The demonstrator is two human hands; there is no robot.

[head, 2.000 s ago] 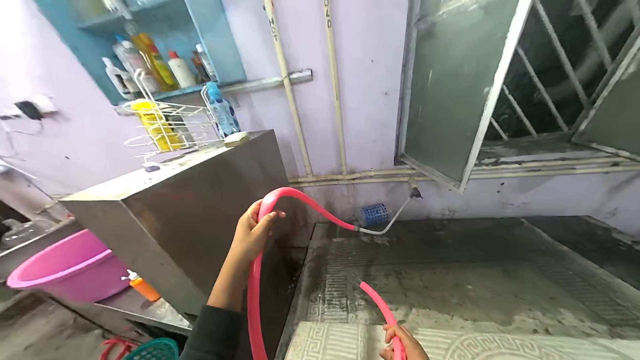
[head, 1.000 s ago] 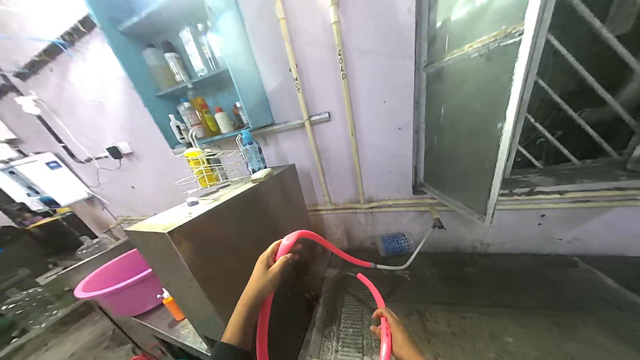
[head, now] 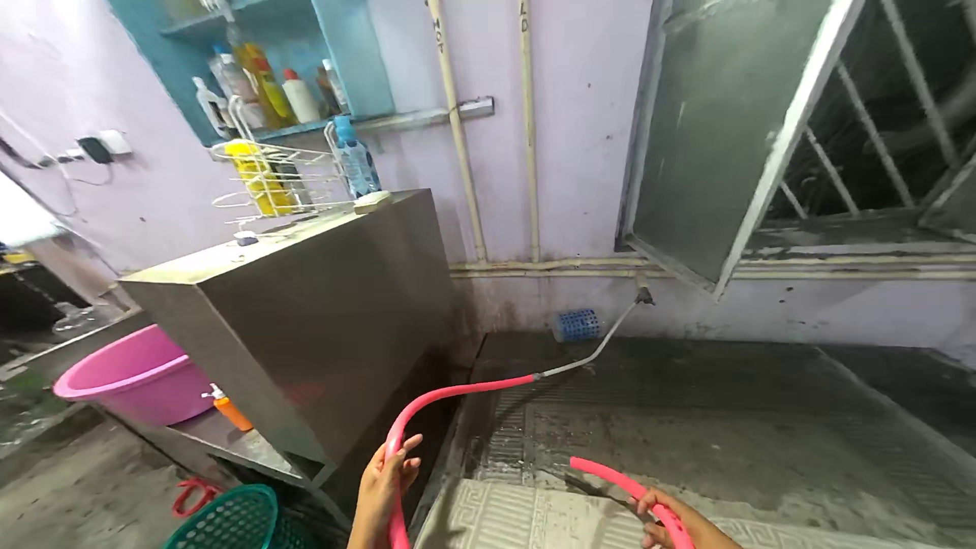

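A pink hose (head: 465, 387) joins a thin grey hose (head: 591, 354) that runs to a tap (head: 645, 296) low on the wall. My left hand (head: 387, 484) is closed around the pink hose at the lower middle, beside a tall slab-like partition. Further right, my right hand (head: 663, 515) grips the hose near its free end, which points up and left over a wet, grey tiled surface (head: 686, 442). A lighter patterned strip (head: 534, 515) lies along the near edge. Whether water leaves the hose is hard to tell.
The partition (head: 328, 305) carries a white wire rack (head: 305, 171) with bottles. Left of it are a pink tub (head: 145, 381), an orange bottle (head: 231, 409) and a green basket (head: 229, 522). A blue perforated basket (head: 578, 325) lies by the wall. An open window pane (head: 701, 145) juts out.
The view has shifted between frames. Both hands still hold the pink hose, and its free end has moved away from the joint with the grey hose since a second ago.
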